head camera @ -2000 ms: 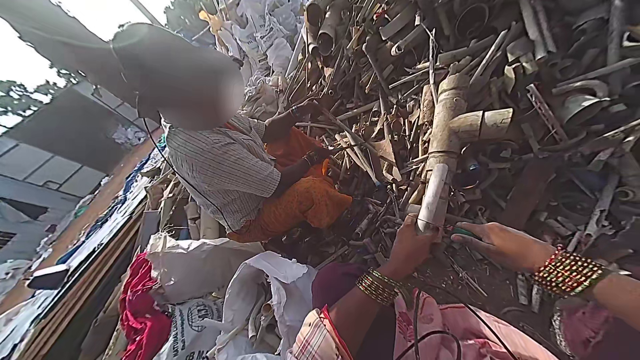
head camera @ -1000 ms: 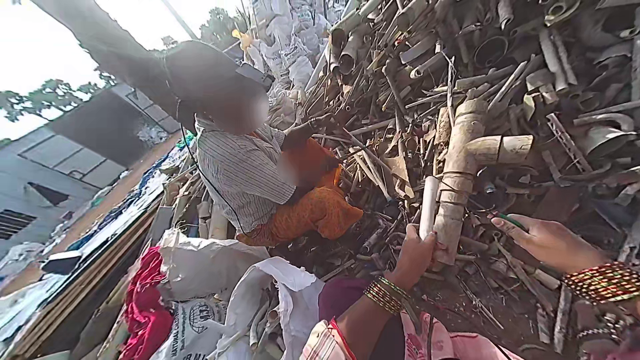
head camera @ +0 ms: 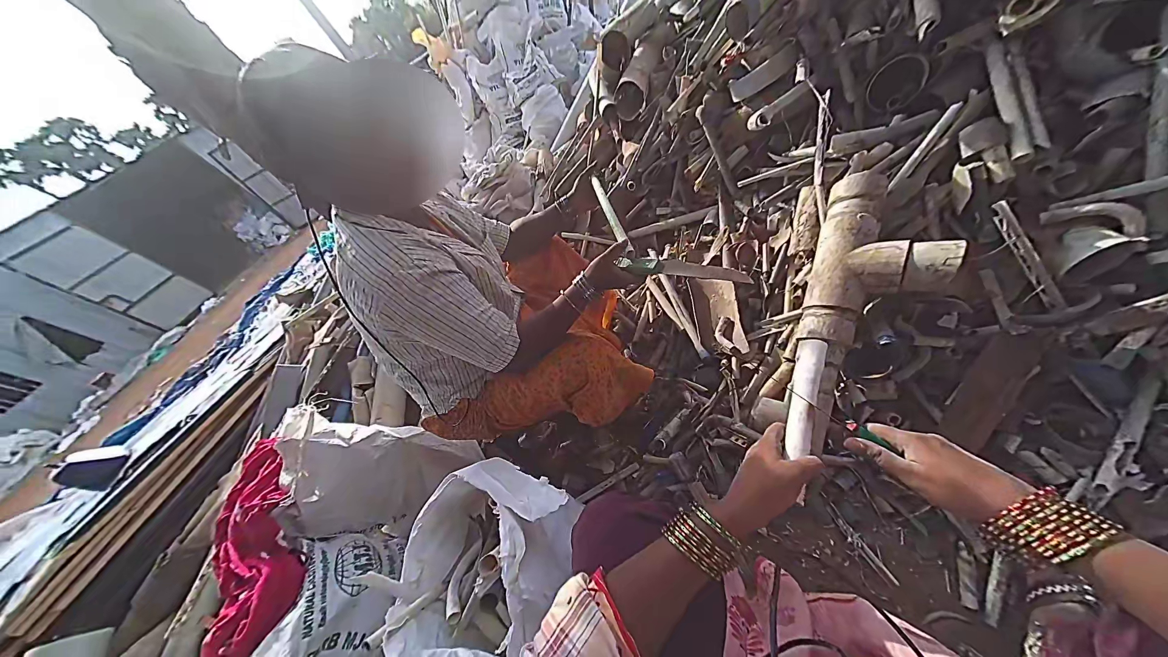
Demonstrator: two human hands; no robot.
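Note:
My left hand (head camera: 762,479) grips the lower end of a pale plastic pipe piece (head camera: 807,388), which stands tilted against a larger dirty pipe with a tee fitting (head camera: 844,260). To the right, my right hand (head camera: 935,470) is closed around the green handle of a tool (head camera: 874,438); its thin blade, hard to make out, seems to reach the pale pipe. Bangles circle both my wrists.
A seated person (head camera: 429,310) at the left holds a green-handled knife (head camera: 684,268) and a thin strip. Scrap pipes (head camera: 995,82) are heaped ahead and to the right. An open white sack (head camera: 538,529) of pipe pieces and a red cloth (head camera: 251,547) lie at lower left.
The pale pipe piece, apart from my right hand's tool a second ago, is now close beside it. The other person's knife has come into plain view.

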